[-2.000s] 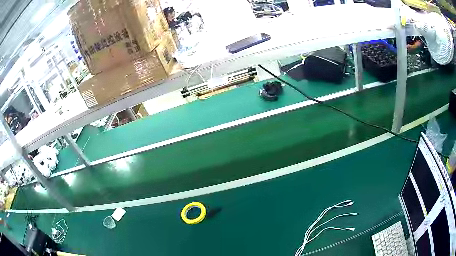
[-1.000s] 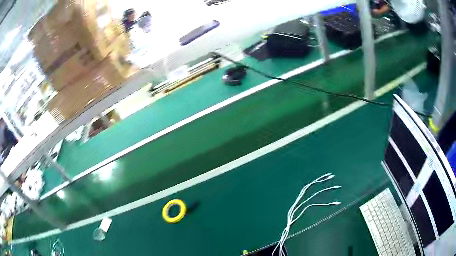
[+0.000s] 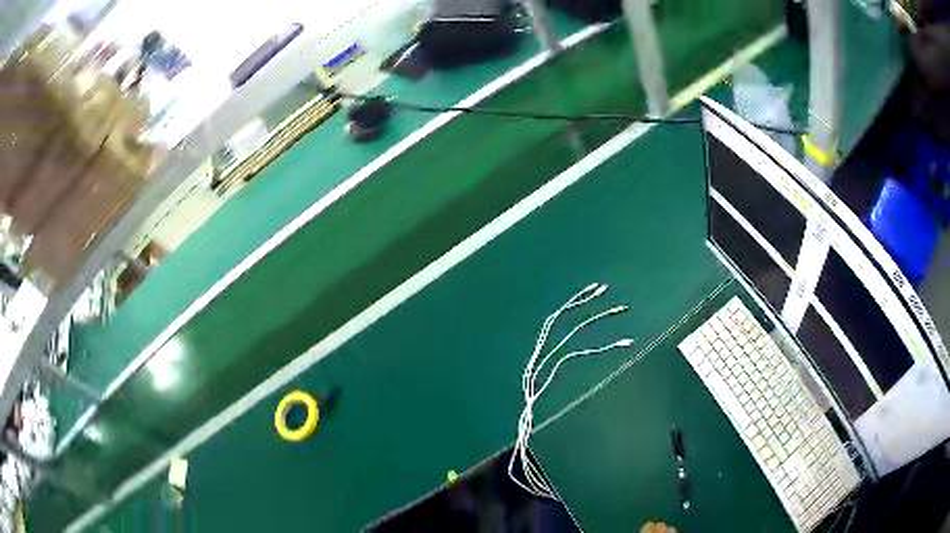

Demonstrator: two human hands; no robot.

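Note:
A white keyboard [image 3: 771,411] lies on the green bench below a white-framed monitor [image 3: 802,281] with dark panes. A thin dark pen [image 3: 679,466] lies left of the keyboard. White data cables [image 3: 531,396] with several loose ends lie on the bench left of the monitor. A yellow tape roll [image 3: 297,416] lies flat further left. A small skin-coloured patch at the bottom edge, below the pen, may be a fingertip of my right hand [image 3: 658,528]; it is cut off and its state cannot be told. My left hand is not in view.
A green conveyor [image 3: 344,260] runs diagonally behind the bench. A black cable [image 3: 521,112] crosses it to the monitor. Metal posts [image 3: 648,62] rise at the back. Brown cartons [image 3: 63,167] are blurred at upper left. A blue object [image 3: 904,229] is at far right.
The view has swung to the right and tilted, so the cartons and tape roll lie further left. The monitor and whole keyboard show more fully, and the pen and skin-coloured patch have come into view.

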